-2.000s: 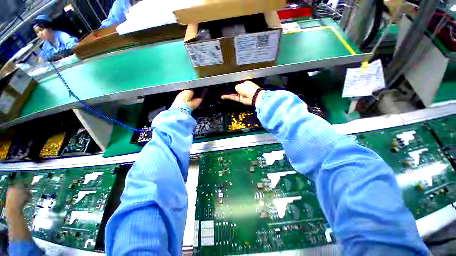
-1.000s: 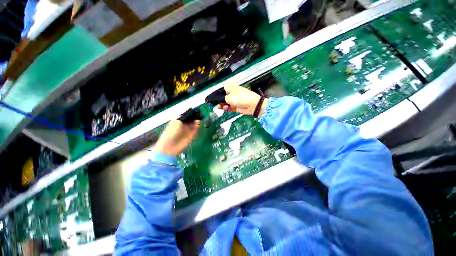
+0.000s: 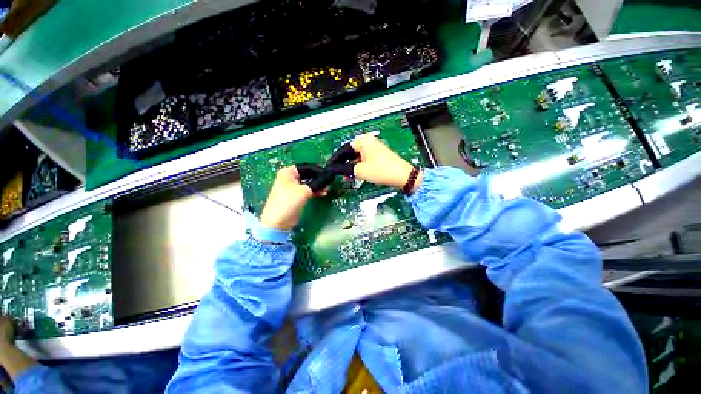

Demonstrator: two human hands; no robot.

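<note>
A large green circuit board with white patches and small parts lies on the conveyor in front of me. My left hand and my right hand are over its upper middle, with their black-covered fingertips close together. Both hands have the fingers bent inward. Whether a small component is between the fingertips cannot be told. The fingers hide the part of the board beneath them. My right wrist has a dark beaded bracelet.
Behind the rail are bins of silver, grey, yellow and mixed components. More boards lie left and right. Bare conveyor bed shows left of my board. Another person's hand is at the lower left edge.
My hands have moved from the bins down to the board and now sit over its upper middle. The view has tilted down. The boards appear farther right in it than one second ago.
</note>
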